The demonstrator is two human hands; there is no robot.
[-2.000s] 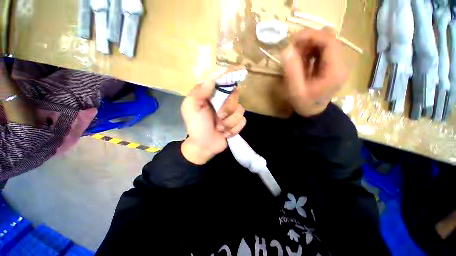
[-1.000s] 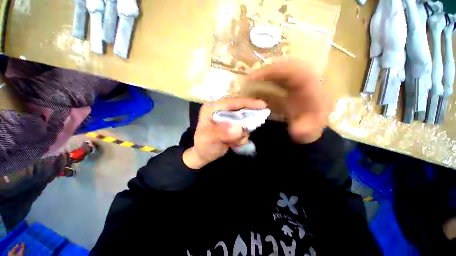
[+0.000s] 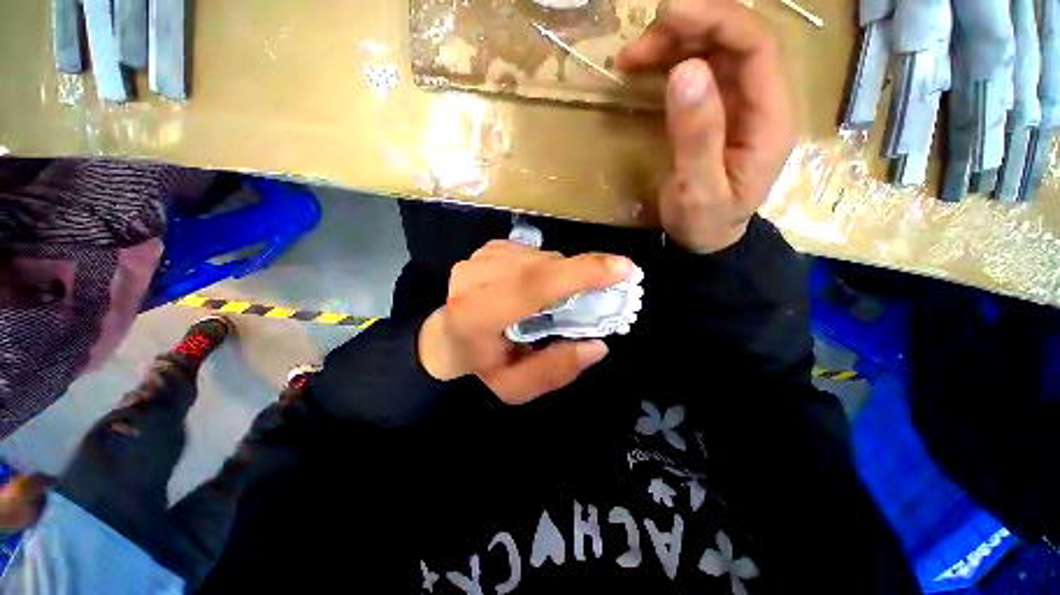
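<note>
My left hand (image 3: pixel 511 314) is closed on a white-grey leg-shaped moulded part (image 3: pixel 581 312). Its foot end points right with the toe ridges and the outlined sole showing. A rounded bit of the part shows behind the fingers; the rest is hidden. My right hand (image 3: pixel 732 134) is over the bench with fingers apart and nothing visible in it. One fingertip is close to the end of a thin pale stick (image 3: pixel 578 54) on the stained brown board (image 3: pixel 471 52). Whether it touches the stick is unclear. A white dish (image 3: pixel 563 4) is cut off by the top edge.
Grey leg-shaped parts lie in groups at the left (image 3: pixel 169 49) and right (image 3: pixel 918 99) of the bench. Another pale stick (image 3: pixel 800 12) lies at the top. A person's patterned sleeve (image 3: pixel 76 273) and blue stools (image 3: pixel 238 244) are at the left, with another person's legs below.
The view has shifted, so the bench sits higher. My left hand has turned the part so its sole faces up. My right hand has moved from beside the part out over the board.
</note>
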